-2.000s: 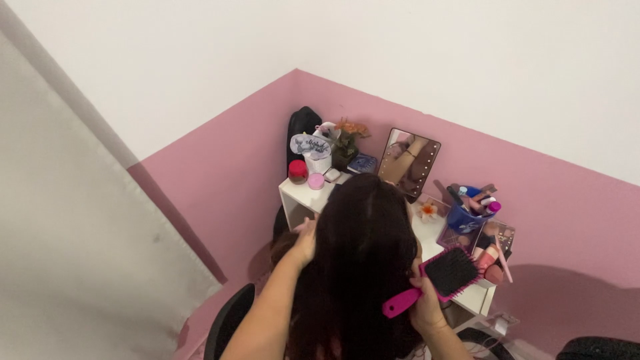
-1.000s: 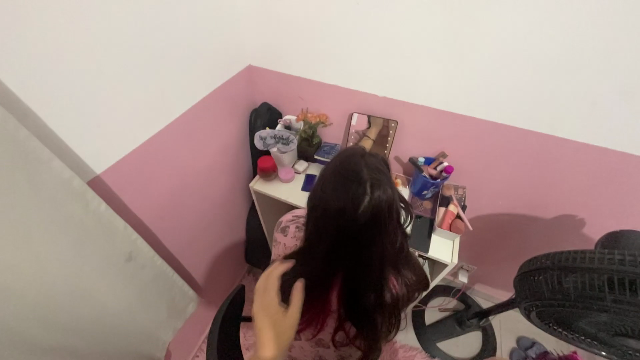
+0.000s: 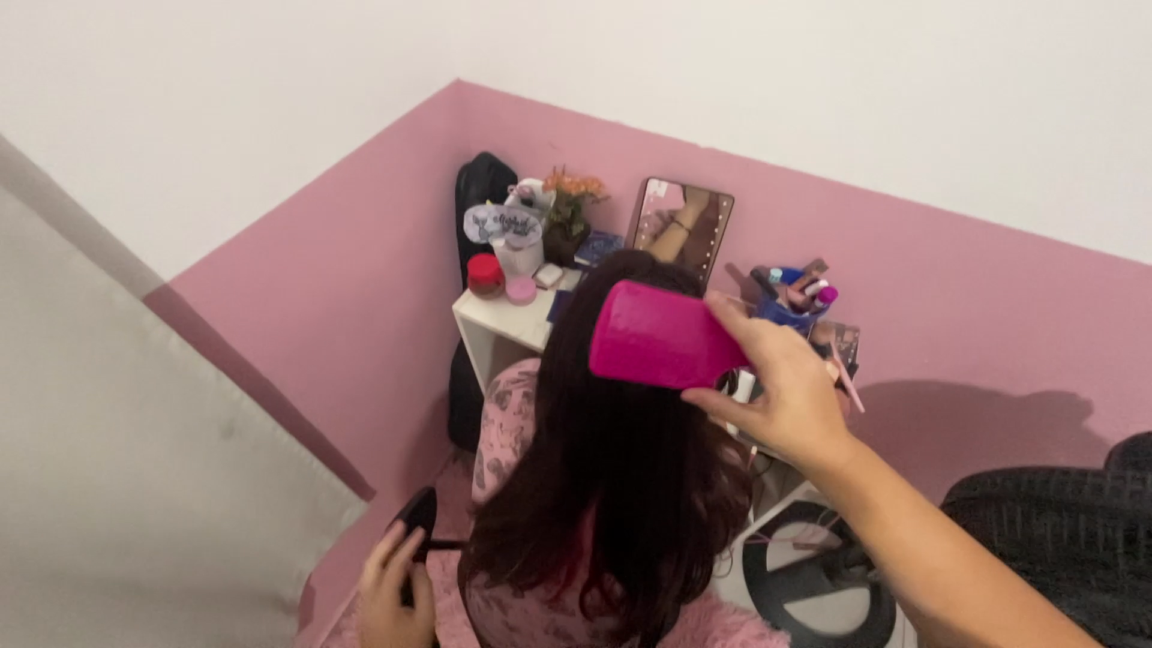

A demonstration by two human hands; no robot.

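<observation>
A person with long dark hair (image 3: 621, 450) sits with their back to me, wearing a pink patterned top (image 3: 504, 423). Against the top of the head my right hand (image 3: 778, 382) holds a magenta paddle hairbrush (image 3: 661, 337), its smooth back facing up and its bristles hidden. My left hand (image 3: 396, 585) is low at the left, beside the black chair part (image 3: 418, 522), with fingers apart; whether it touches that part I cannot tell. A lit-edge mirror (image 3: 679, 229) in front of the person reflects an arm.
A white table (image 3: 499, 317) carries a red-lidded jar (image 3: 485, 275), a pink round container (image 3: 520, 289), orange flowers (image 3: 574, 189) and a blue cup of makeup items (image 3: 792, 306). A black fan (image 3: 1053, 540) stands at the right, its round base (image 3: 819, 576) on the floor. Light fabric (image 3: 162, 432) hangs at the left.
The hairbrush, out of sight one second ago, is now over the crown in my right hand. My left hand has moved away from the hair to the left. Earlier, both hands were beside the hair.
</observation>
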